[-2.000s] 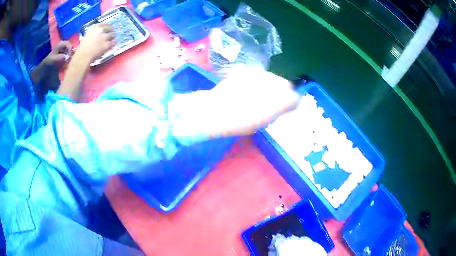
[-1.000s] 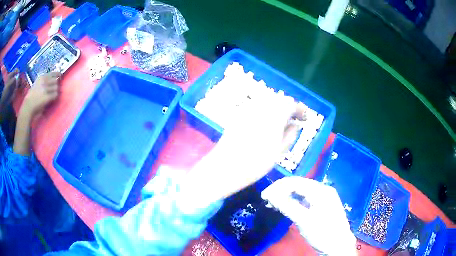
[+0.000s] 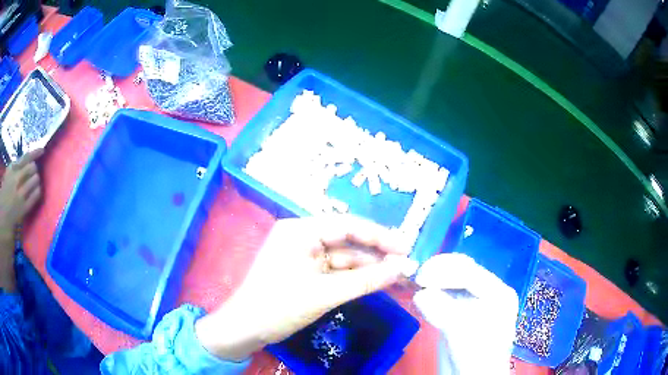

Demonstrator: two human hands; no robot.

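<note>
My left hand [image 3: 315, 275] is bare and over-lit. Its fingertips pinch a small white plastic housing [image 3: 412, 268], in front of the housing bin. My right hand [image 3: 469, 311], in a white glove, is just right of it, its fingertips closed near the housing; a tiny part between them cannot be made out. The housing bin [image 3: 451, 157] holds many white blocks, with bare blue floor showing near its front right. The small parts bin [image 3: 388, 340] lies below my hands with shiny pieces on its dark floor.
A nearly empty blue bin [image 3: 135, 220] is left. Behind stand a clear bag of metal parts [image 3: 194, 91], loose small parts [image 3: 104, 104] and a metal tray [image 3: 33, 117] beside another person's hand. A side bin [image 3: 498, 245] and a bin of coppery pieces [image 3: 538, 315] are right.
My left hand has moved out of the housing bin, down to my gloved right hand, and now pinches a white housing. The view has shifted, so the bins sit further left.
</note>
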